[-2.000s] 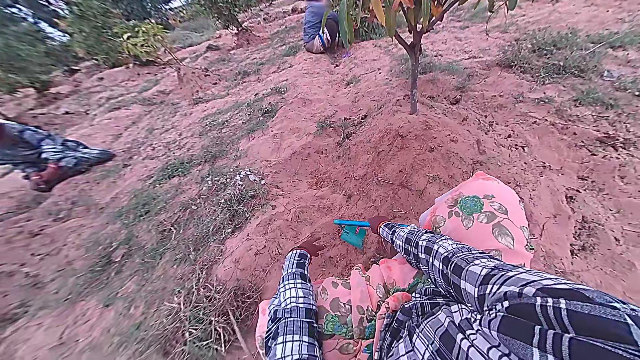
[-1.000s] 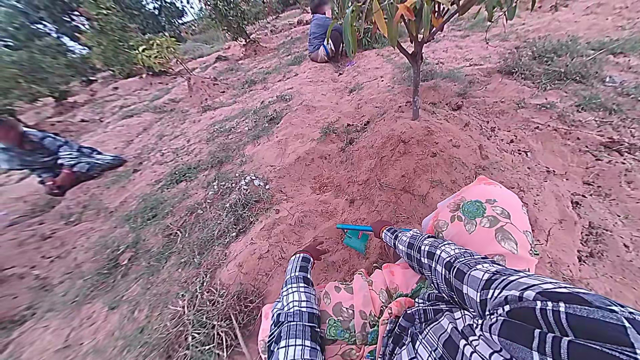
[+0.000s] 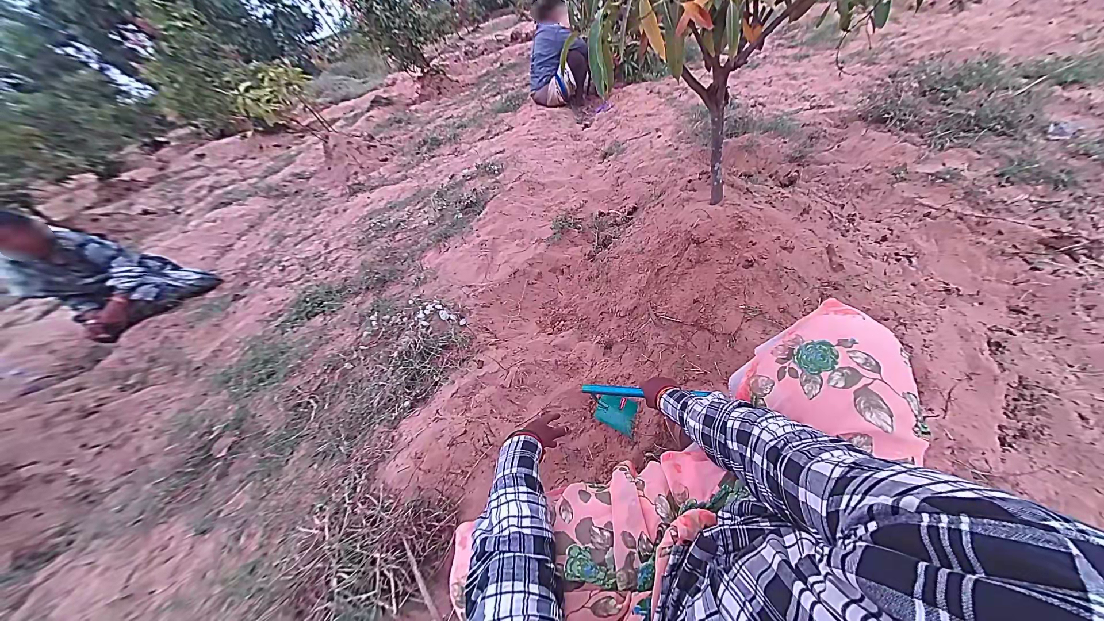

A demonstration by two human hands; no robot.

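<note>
My right hand [image 3: 659, 391] is closed around the blue handle of a small hand hoe [image 3: 614, 412], whose teal blade points down at the reddish soil. To its left, my left hand [image 3: 542, 429] rests low over the soil, fingers spread and holding nothing. Both arms wear black-and-white checked sleeves. Pink floral cloth [image 3: 832, 379] covers my knees and lap. Loose soil [image 3: 655, 293] is heaped in front of the hands, rising toward a thin tree trunk [image 3: 717, 151].
One person [image 3: 112, 276] sits on the slope at the left; another [image 3: 559, 65] crouches behind, near the tree. Dry weeds [image 3: 371, 535] lie left of my arm, with grass patches farther up. Leafy branches [image 3: 724, 34] hang at the top, and bushes [image 3: 78, 103] stand at the upper left.
</note>
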